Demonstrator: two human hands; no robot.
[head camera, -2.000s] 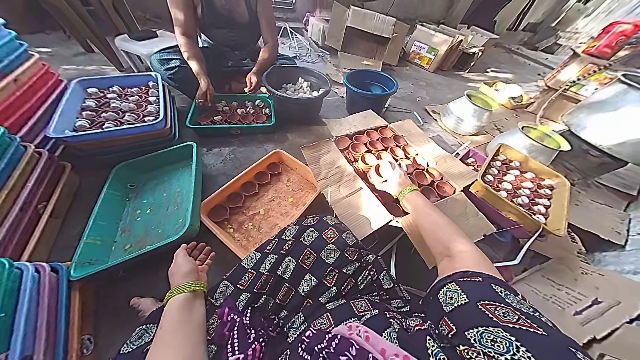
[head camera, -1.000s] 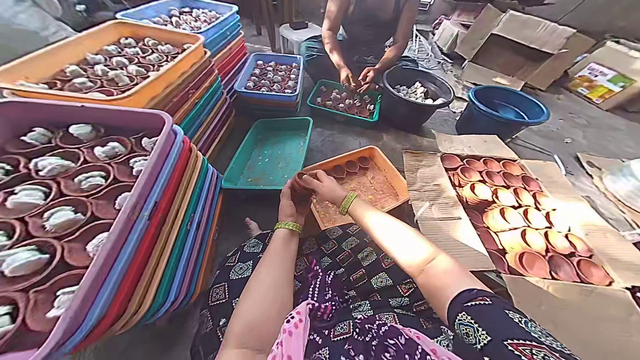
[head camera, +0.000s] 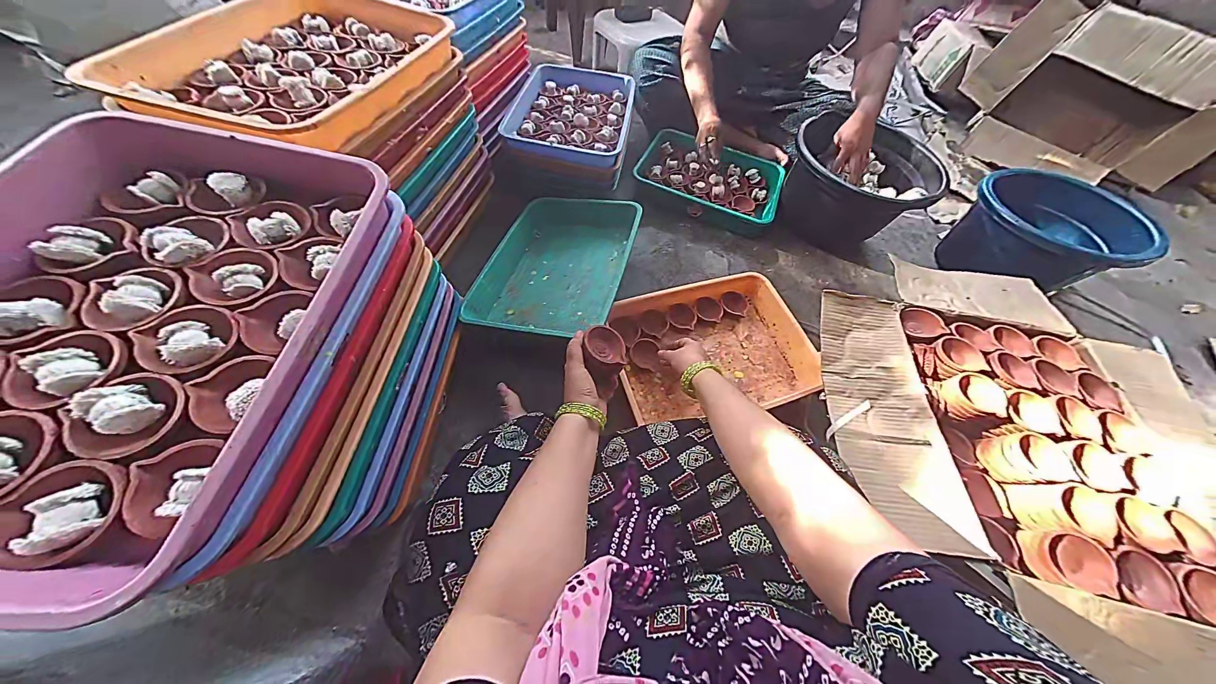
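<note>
My left hand (head camera: 587, 375) holds clay diya cups (head camera: 604, 345), apparently a small stack, at the left edge of an orange plastic tray (head camera: 784, 332). Inside that tray, my right hand (head camera: 682, 355) has its fingers on a clay cup (head camera: 646, 353) beside the rows. A row of empty clay cups (head camera: 708, 309) runs along the tray's far side, with the beginning of a second row nearer me. To the right, an open cardboard box (head camera: 879, 427) holds many stacked clay cups (head camera: 1083, 456). How firmly the right fingers grip their cup is hard to see.
An empty green tray (head camera: 556, 266) lies beyond my left hand. Tall stacks of trays stand left, topped by a purple tray (head camera: 356, 180) of cups with white lumps. Across from me, a person's hands (head camera: 853, 142) work at a black tub (head camera: 836, 214) and green tray (head camera: 776, 195). A blue tub (head camera: 1045, 223) stands right.
Two seconds ago my right hand was at the cups in the cardboard box; now it is in the orange tray. My left hand, empty then, holds cups. The view has swung left.
</note>
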